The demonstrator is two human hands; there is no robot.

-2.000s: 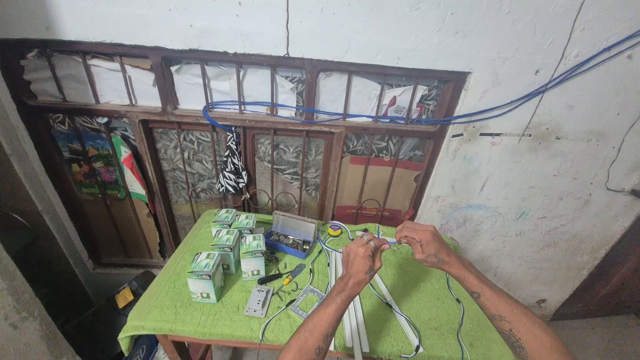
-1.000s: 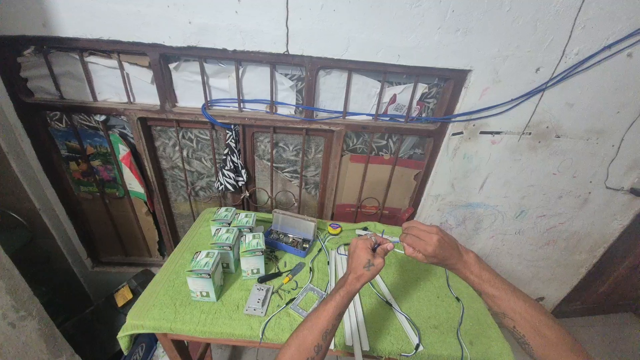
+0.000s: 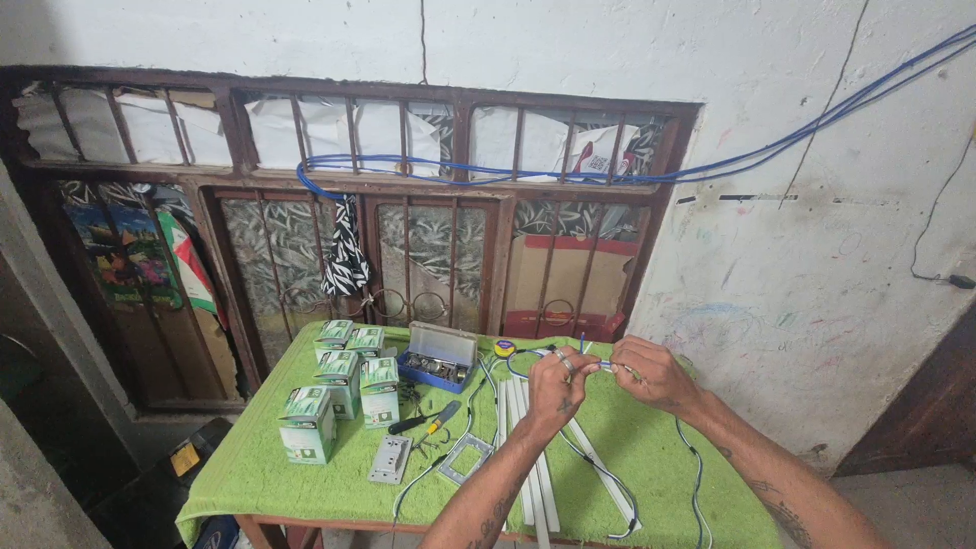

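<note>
My left hand (image 3: pixel 560 381), with a ring on one finger, and my right hand (image 3: pixel 652 371) are close together over the back right of the towel-covered table. Both pinch a blue and white electrical wire (image 3: pixel 604 364), whose short ends stick up between them. More of the wire hangs down, with black tape around it in places. Under my left forearm lie several white plastic trunking strips (image 3: pixel 543 480). Left of that arm are a grey square frame (image 3: pixel 466 459), a grey socket plate (image 3: pixel 391 459), a yellow utility knife (image 3: pixel 443 418) and a black-handled tool (image 3: pixel 409 424).
Several green and white boxes (image 3: pixel 307 427) stand on the left of the green towel (image 3: pixel 244 473). Behind them are an open blue case of small metal parts (image 3: pixel 435 370) and a yellow tape measure (image 3: pixel 505 348). A barred window and a wall border the table's back; blue cables (image 3: pixel 732 164) cross above.
Both hands stay on the wire at about the same place, with small shifts of the fingers. Nothing on the table has plainly moved.
</note>
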